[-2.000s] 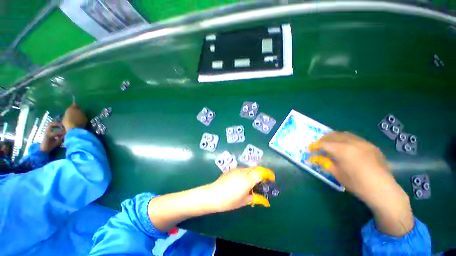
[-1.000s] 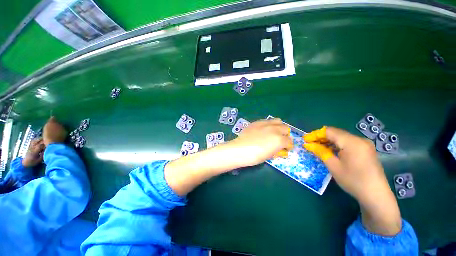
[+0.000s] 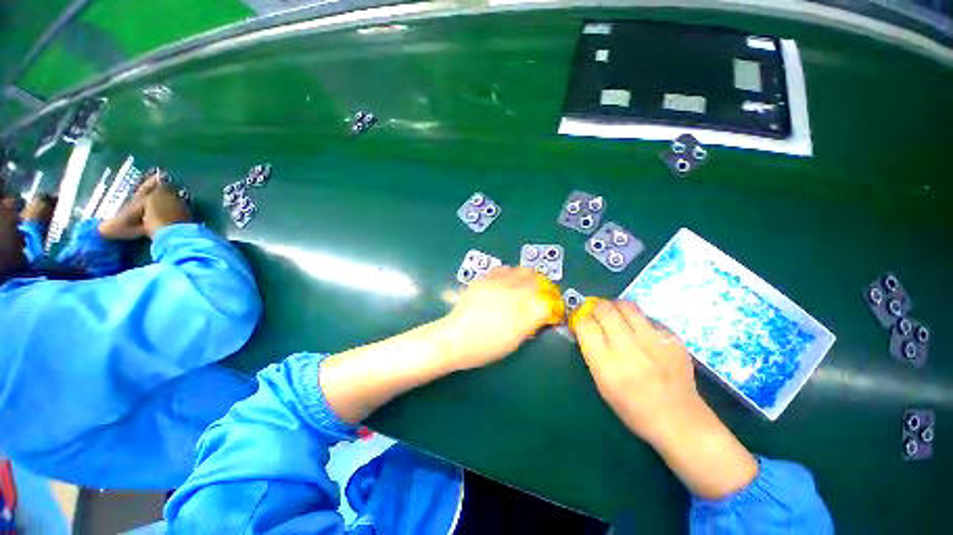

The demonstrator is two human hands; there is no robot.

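A small grey lens cover (image 3: 572,301) with ringed holes is pinched between my two hands, mostly hidden by the fingertips. My left hand (image 3: 507,313), with yellow-orange finger cots, holds its left side. My right hand (image 3: 640,366), also with finger cots, touches its right side; any blue piece in the fingers is too small to see. The white parts box (image 3: 731,319) full of tiny blue pieces lies just right of my right hand. Several loose covers lie beyond my hands, such as one cover (image 3: 613,247) beside the box's corner.
A black panel (image 3: 679,84) on a white sheet lies at the back, with one cover (image 3: 684,154) at its front edge. More covers (image 3: 888,300) lie at the right. A co-worker's blue sleeve (image 3: 188,282) and hands are at the left. A metal rail edges the far side.
My right hand has left the parts box and come to the cover. My left hand has also moved off the box's left side. The camera view has shifted, moving the scene in the picture.
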